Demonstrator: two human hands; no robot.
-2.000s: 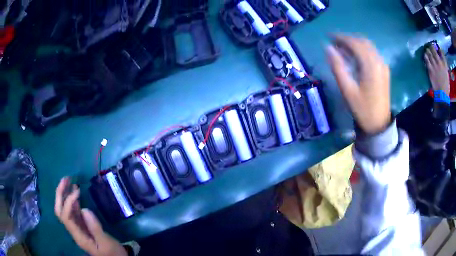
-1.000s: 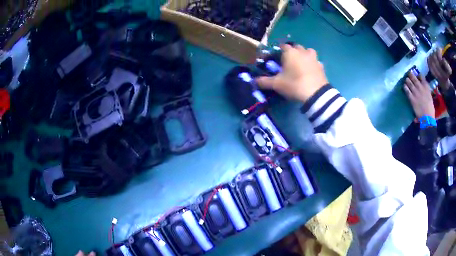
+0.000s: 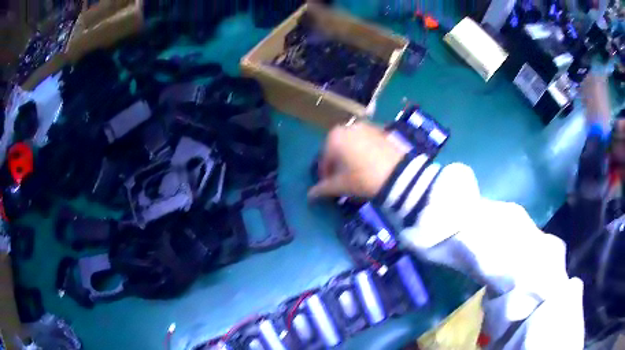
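Note:
My right hand (image 3: 356, 164) is blurred and lies over the black housings with blue cells at the upper end of the group. It hides part of them, and its grip cannot be told. One filled housing (image 3: 423, 131) shows beyond my wrist. Another filled housing (image 3: 369, 231) lies just below my hand. A row of filled housings (image 3: 312, 318) with blue cells and thin red wires runs along the bottom, cut off by the picture's edge. My left hand is out of the picture.
A heap of loose black housings and frames (image 3: 161, 195) covers the left. A cardboard box (image 3: 301, 96) of small dark parts stands at the back, another carton (image 3: 103, 27) at back left. A red-orange part (image 3: 20, 163) is at far left. Another person's arm (image 3: 596, 102) is at right.
The view has shifted, so the row sits lower and the box shows more fully. My right hand went from above the table to the upper housings. My left hand has left the picture.

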